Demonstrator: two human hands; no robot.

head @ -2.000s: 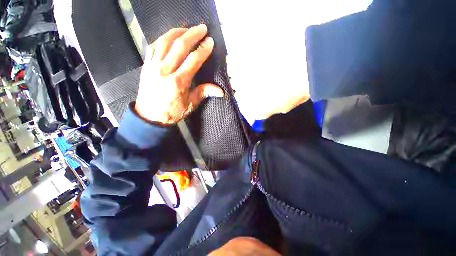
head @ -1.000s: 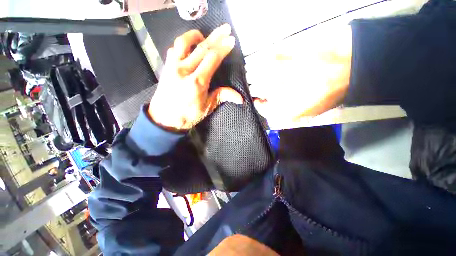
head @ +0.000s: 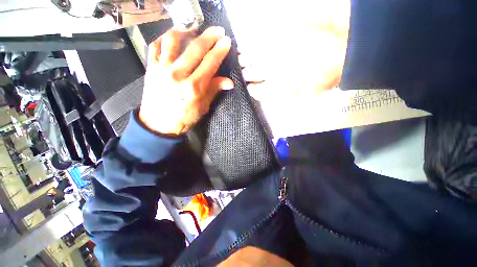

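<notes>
A black mesh padded panel [head: 238,138] lies in front of me, its near end at my jacket. My left hand [head: 183,81] lies flat on it, fingers bent towards its right edge, thumb near that edge. The presser foot area [head: 185,13] shows as bright metal just beyond my left fingertips, partly glared out. My right hand [head: 308,57] is at the right of the panel edge on the white table, washed out by glare. Its fingertips are near the edge; whether they grip it cannot be told. A pale strip [head: 137,41] crosses the panel under my left hand.
The machine head [head: 78,15] spans the top left. A printed scale [head: 374,99] runs along the table's near edge. Black bags with grey straps [head: 70,112] hang or stack at left. Dark crumpled material [head: 452,156] is at right. An orange thing [head: 199,206] lies below the panel.
The view has shifted, bringing more of the machine head and the printed scale into sight. My left hand keeps its place on the panel. The dark line across the table is no longer visible.
</notes>
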